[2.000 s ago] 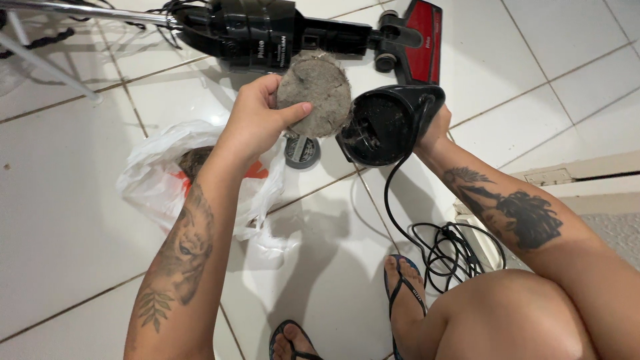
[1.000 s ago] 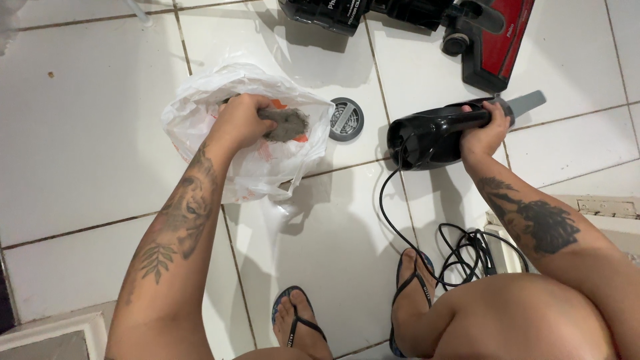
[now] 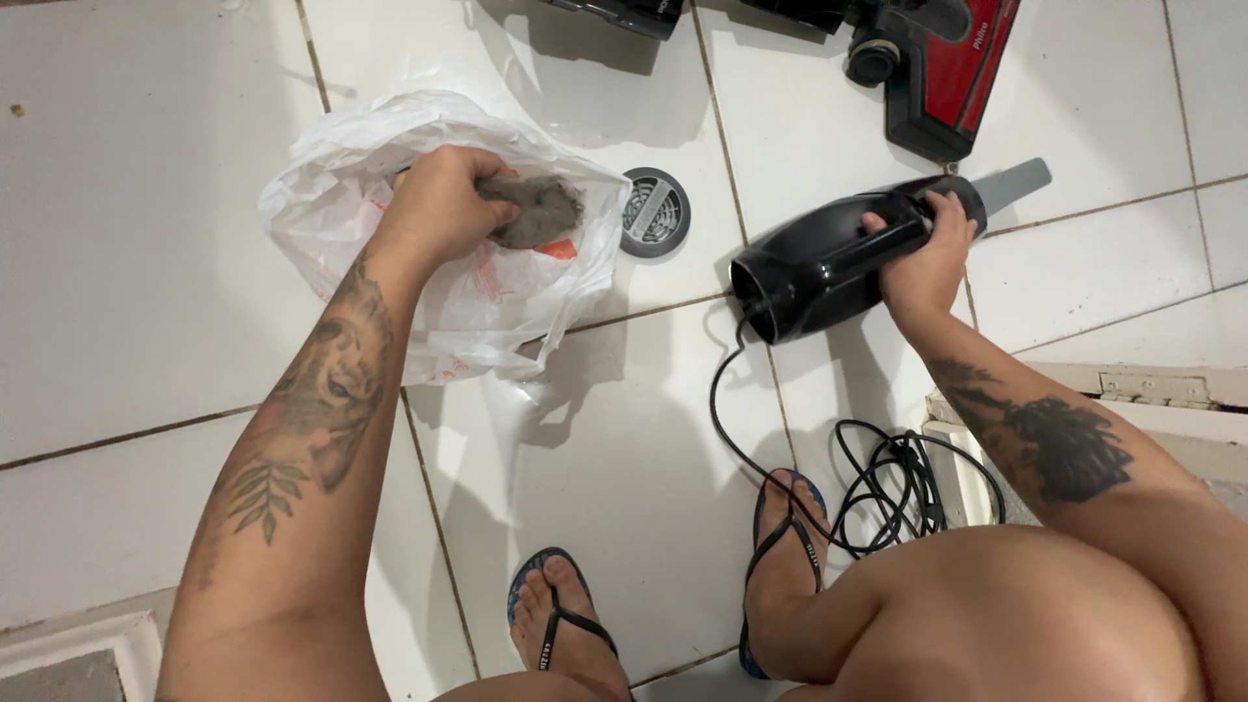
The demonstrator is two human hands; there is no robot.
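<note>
My left hand [image 3: 453, 200] is inside the mouth of a white plastic bag [image 3: 331, 244], pinching a grey, dust-coated pad [image 3: 541, 210] between thumb and fingers. Orange bits show under the pad in the bag. My right hand [image 3: 926, 253] grips the handle of a black handheld vacuum body [image 3: 829, 263]. Its open round end faces left, with a black cord running out by it, and a grey flat nozzle [image 3: 1019, 195] points to the upper right. A round grey slotted grille [image 3: 655, 213] lies on the tiles beside the bag.
A red and black vacuum floor head [image 3: 960, 78] lies at the top right, with black vacuum parts [image 3: 624, 10] along the top edge. The coiled black cord [image 3: 902, 487] rests by my sandalled foot [image 3: 790, 575]. A pale frame with a hinge [image 3: 1150, 388] is at right.
The dusty pad, held above the floor beside the vacuum body two seconds ago, is now in the bag with my left hand. My right hand has lowered the vacuum body and turned it sideways.
</note>
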